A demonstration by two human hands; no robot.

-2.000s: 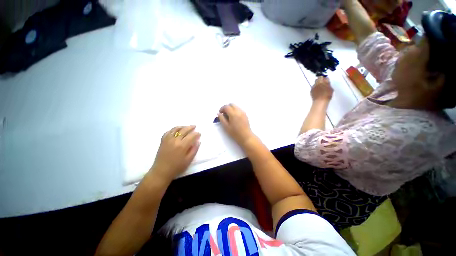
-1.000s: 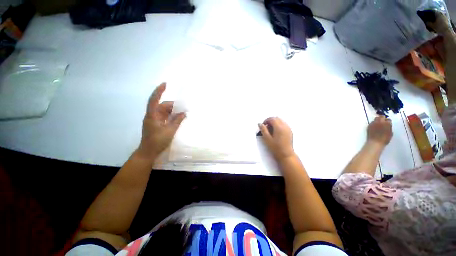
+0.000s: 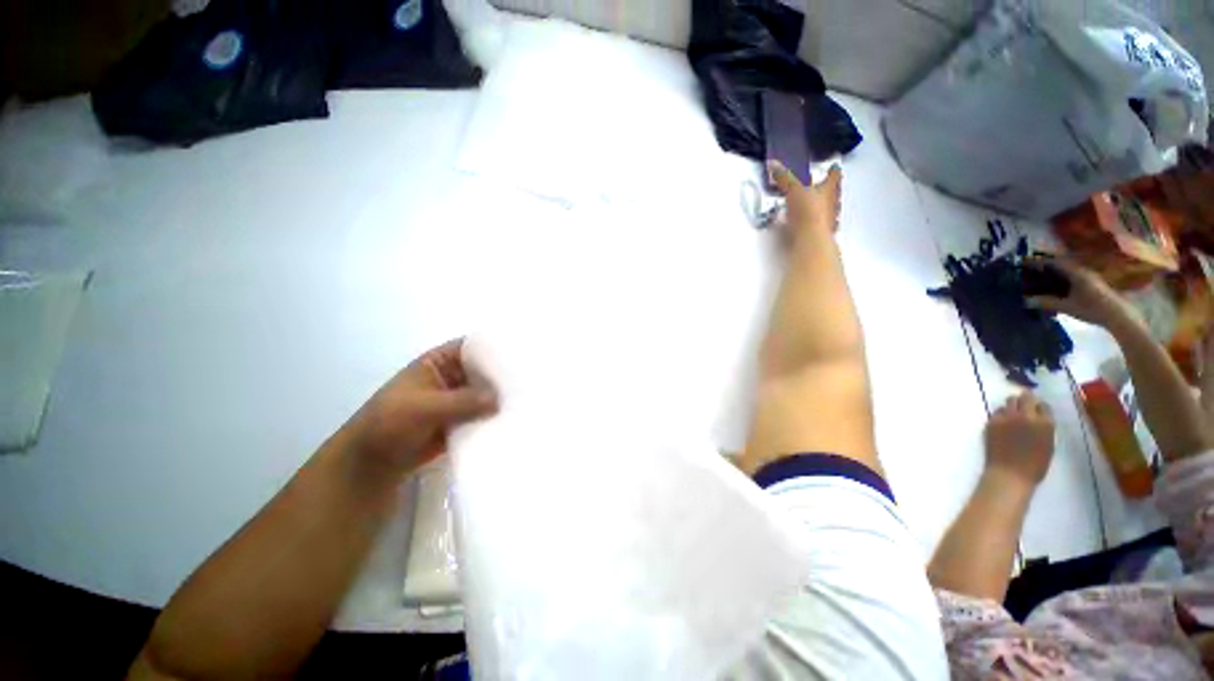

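Note:
My left hand (image 3: 423,410) is shut on the edge of a large white sheet (image 3: 599,545), which is lifted and hangs over the table edge and across my body. A flat translucent stack (image 3: 433,532) shows partly beneath it at the table edge. My right hand (image 3: 807,200) is stretched far forward with thumb and fingers apart at the near end of a dark purplish phone (image 3: 786,129). The thumb seems to touch the phone. No small dark piece is visible in it.
Black plastic bags (image 3: 213,73) lie at the far left. A whitish-grey sack (image 3: 1025,107) stands far right. A neighbour's hands (image 3: 1020,436) are near black strips (image 3: 1005,306) and an orange carton (image 3: 1116,436). Clear bags (image 3: 40,353) lie left.
My left hand has taken hold of the white sheet and lifted it towards me. My right hand has moved from the near table forward to the phone. The neighbour's other hand has come to the strips.

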